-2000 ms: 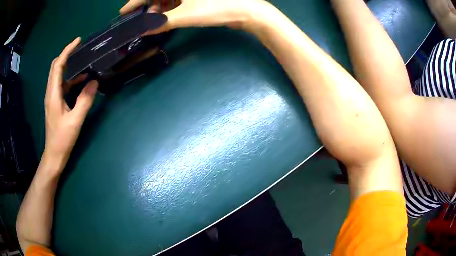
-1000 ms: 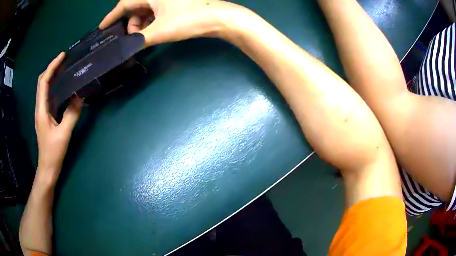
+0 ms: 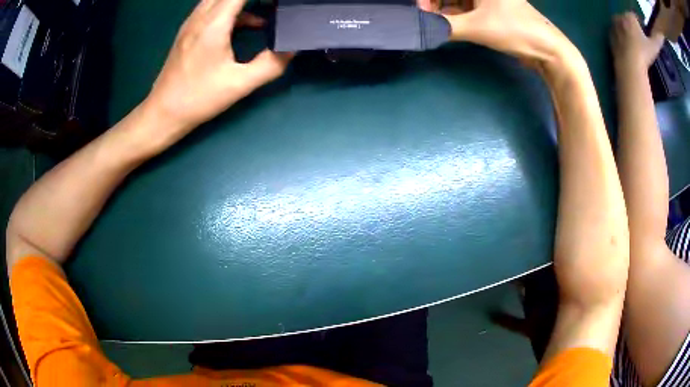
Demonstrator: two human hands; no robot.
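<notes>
A black retail box (image 3: pixel 348 27) with small white print is at the top edge of the view, partly cut off. A dark rounded side flap sticks out at its right end. My left hand (image 3: pixel 216 64) holds the box's left end, thumb at the lower corner. My right hand (image 3: pixel 492 24) is at the right end beside the flap, its fingers partly hidden behind it and cut off by the frame. The inside of the box is not visible.
The glossy green table (image 3: pixel 363 189) has a pale curved edge. Dark stacked boxes (image 3: pixel 45 68) with a white label stand at the upper left. At right, a coworker's arm (image 3: pixel 641 151) and hand reach to a dark box; a striped top shows below.
The view has turned, so the box and both hands now appear further right and higher. The printed side now faces me more squarely. The coworker's hand has come into view.
</notes>
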